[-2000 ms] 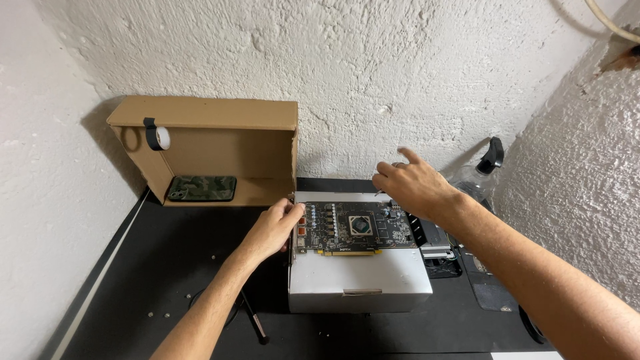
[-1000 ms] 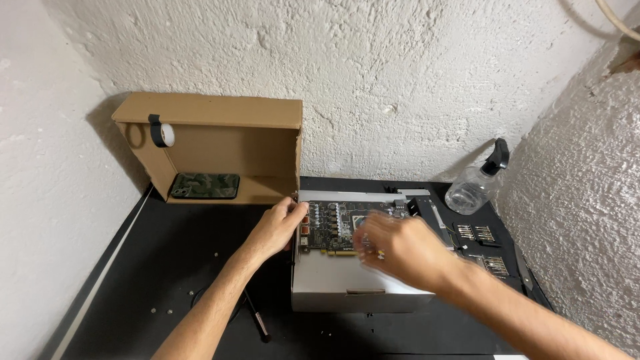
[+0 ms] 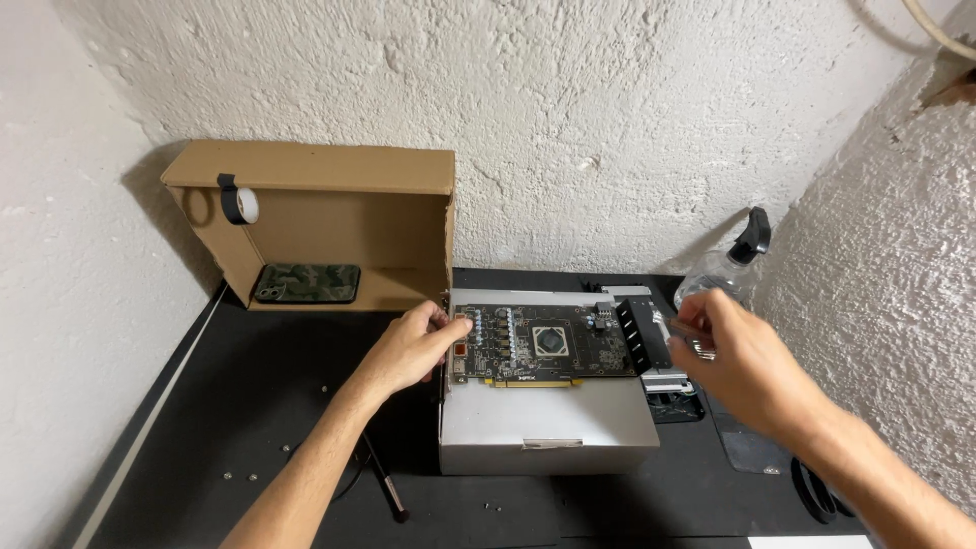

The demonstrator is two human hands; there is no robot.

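A bare graphics card circuit board (image 3: 550, 341) lies on a white cardboard box (image 3: 549, 435), its square chip facing up and its gold edge connector toward me. My left hand (image 3: 415, 343) grips the card's left end at the metal bracket, thumb on top. To the right of the card, my right hand (image 3: 713, 347) pinches a small holder with a row of metal bits. A black slotted metal plate (image 3: 634, 335) sits at the card's right end. Partly hidden by the box and my right hand, a black and silver part (image 3: 671, 396) lies on the table.
An open cardboard box (image 3: 320, 166) stands on its side at the back left, with a camouflage-pattern phone (image 3: 309, 283) inside and a tape roll (image 3: 240, 206) on its edge. A spray bottle (image 3: 717, 267) stands back right. A brush (image 3: 393, 492) and small screws (image 3: 252, 477) lie in front.
My right hand has moved right from over the card and now holds the bit holder. My left hand stays at the card's left end.
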